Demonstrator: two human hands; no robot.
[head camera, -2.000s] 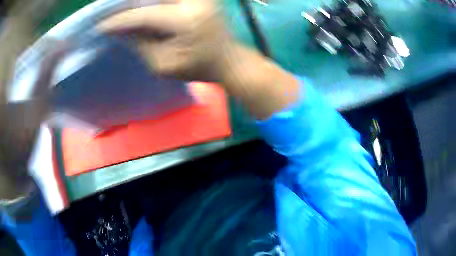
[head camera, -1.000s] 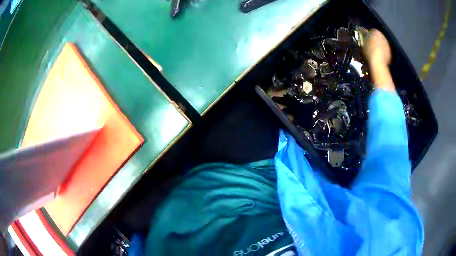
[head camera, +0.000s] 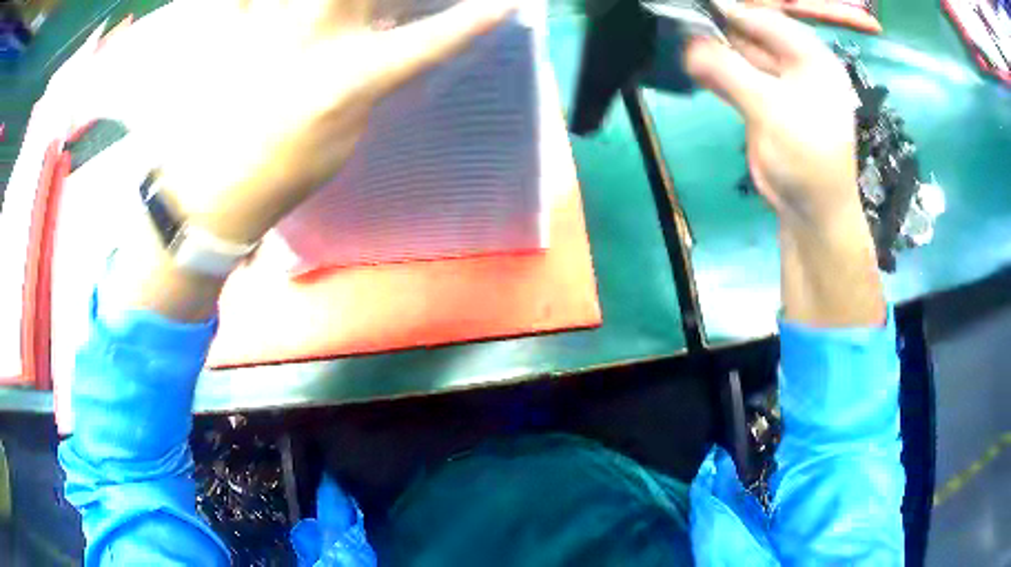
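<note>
The orange-red backing board (head camera: 443, 299) lies on the green bench in front of me. The grey-lined sheet (head camera: 443, 166) lies on it, leaving an orange border at the near and right sides. My left hand (head camera: 277, 122) is over the sheet's left part, fingers stretched towards its far side, partly cut off by the top edge and washed out. My right hand (head camera: 787, 111) holds a black binder clip (head camera: 615, 55) by its silver handle side, in the air just right of the sheet's far right corner. The clip is blurred.
A clip pile (head camera: 887, 166) lies on the bench beyond my right hand. White sheets with red-orange edges (head camera: 44, 266) lie at the left. Clip bins show below the bench edge at left (head camera: 238, 476) and right (head camera: 761, 432). A dark gap (head camera: 665, 210) divides the bench.
My right hand has come up from the right clip bin to beside the sheet, with a clip. My left hand has come into view over the sheet, which now lies flatter on the board.
</note>
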